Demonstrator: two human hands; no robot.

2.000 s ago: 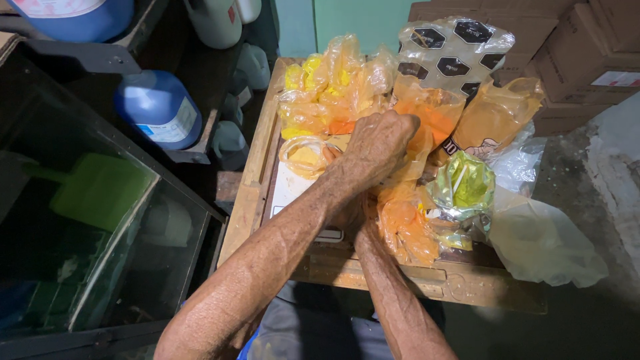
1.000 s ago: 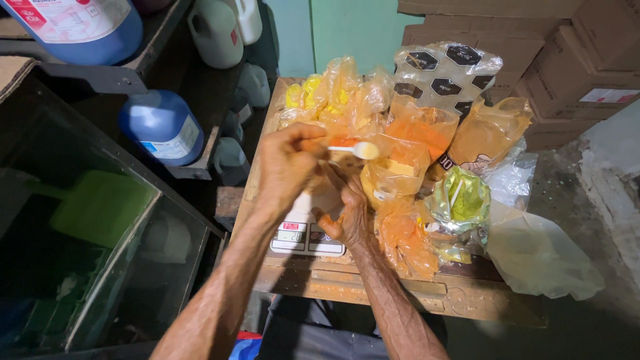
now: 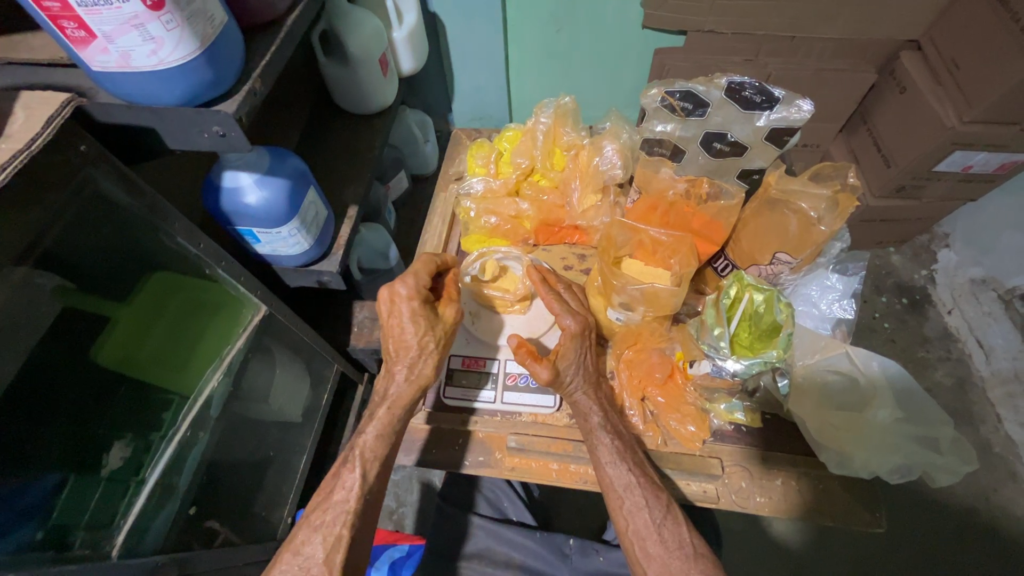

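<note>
A digital kitchen scale [image 3: 502, 384] lies on the wooden table, bearing a small clear plastic bag of tan powder [image 3: 504, 290]. My left hand [image 3: 420, 312] is at the bag's left side, fingers curled and pinched together; whether they grip the bag's edge or a spoon is hidden. My right hand [image 3: 560, 336] rests against the bag's right side, thumb apart, fingertips at its rim. Just right of that hand stands an open plastic bag of yellowish powder [image 3: 644, 276]. Behind it is an open bag of orange powder [image 3: 688, 216].
Knotted bags of yellow powder [image 3: 512, 184] fill the table's back left. A green foil bag [image 3: 748, 320] and crumpled orange bags [image 3: 656, 384] lie at the right. Blue jugs [image 3: 272, 204] stand on the left shelf, above a glass-fronted cabinet [image 3: 144, 360]. Cardboard boxes [image 3: 920, 120] are stacked behind.
My left hand has lowered from above the scale to the small bag's left side. The white spoon it held a second ago no longer shows plainly. My right hand has opened beside the bag.
</note>
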